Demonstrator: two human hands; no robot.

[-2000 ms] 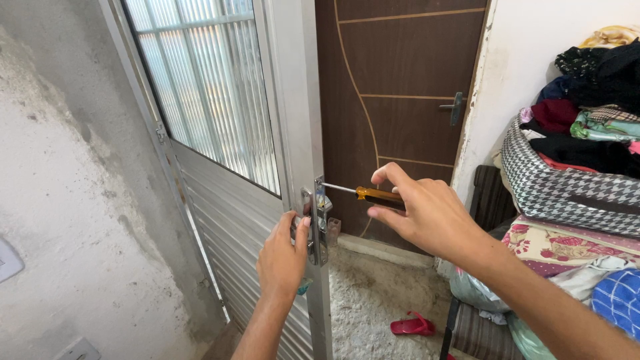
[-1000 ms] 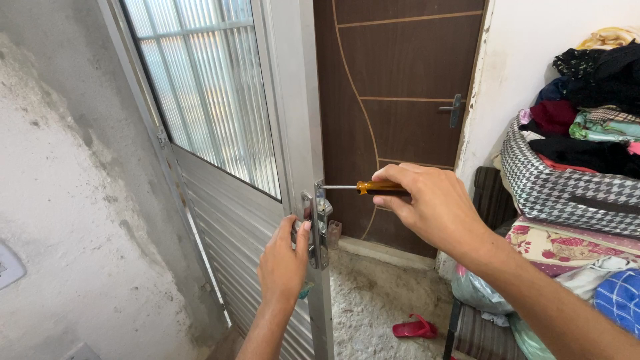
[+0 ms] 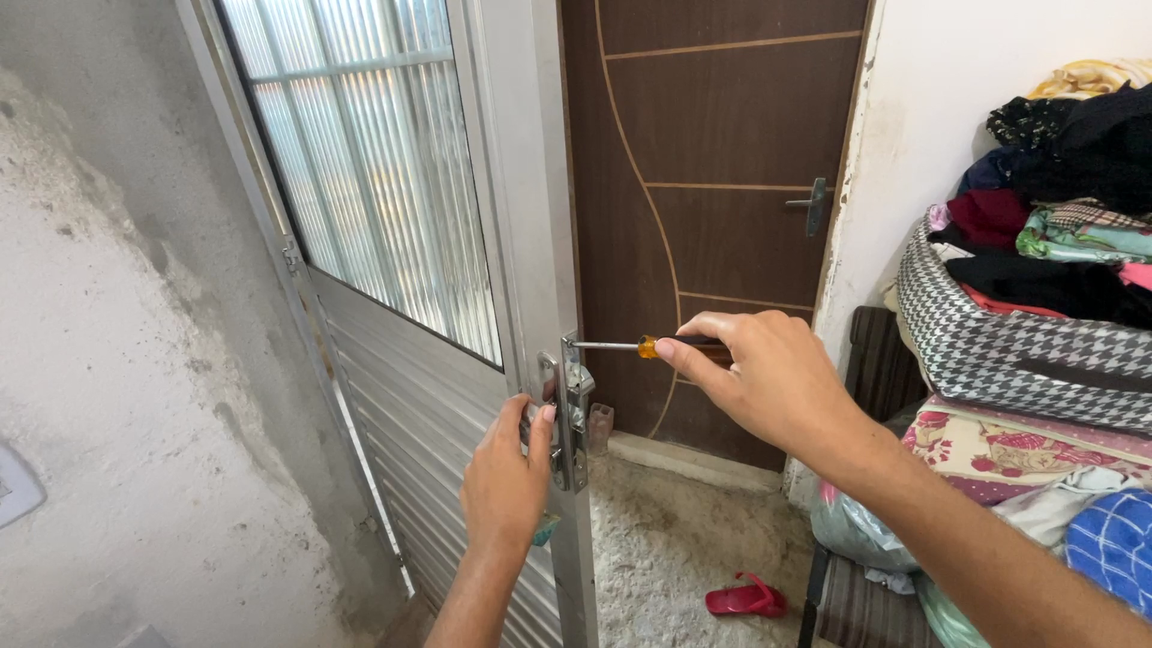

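Observation:
My right hand (image 3: 765,378) grips the handle of a screwdriver (image 3: 646,346) with an amber and dark handle. Its shaft lies roughly level, and the tip meets the top end of the metal lock faceplate (image 3: 571,405) on the edge of a grey metal door (image 3: 531,180). Lower down, my left hand (image 3: 513,472) has its thumb and fingers closed around the door handle beside the lock, covering part of it. The latch sticks out from the door edge. Ribbed glass (image 3: 369,180) fills the door's upper panel.
Behind stands a brown wooden door (image 3: 729,117) with a lever handle (image 3: 814,207). At right, a houndstooth fabric bag (image 3: 1008,342) and piled clothes (image 3: 1098,153) rest above a striped chair (image 3: 864,603). A red flip-flop (image 3: 745,599) lies on the rough floor (image 3: 657,540). A rough wall (image 3: 135,405) flanks the left.
Between the earlier frames and now, the fingers of my right hand have shifted on the screwdriver handle. The tip stays at the top of the faceplate, and my left hand stays at the door handle.

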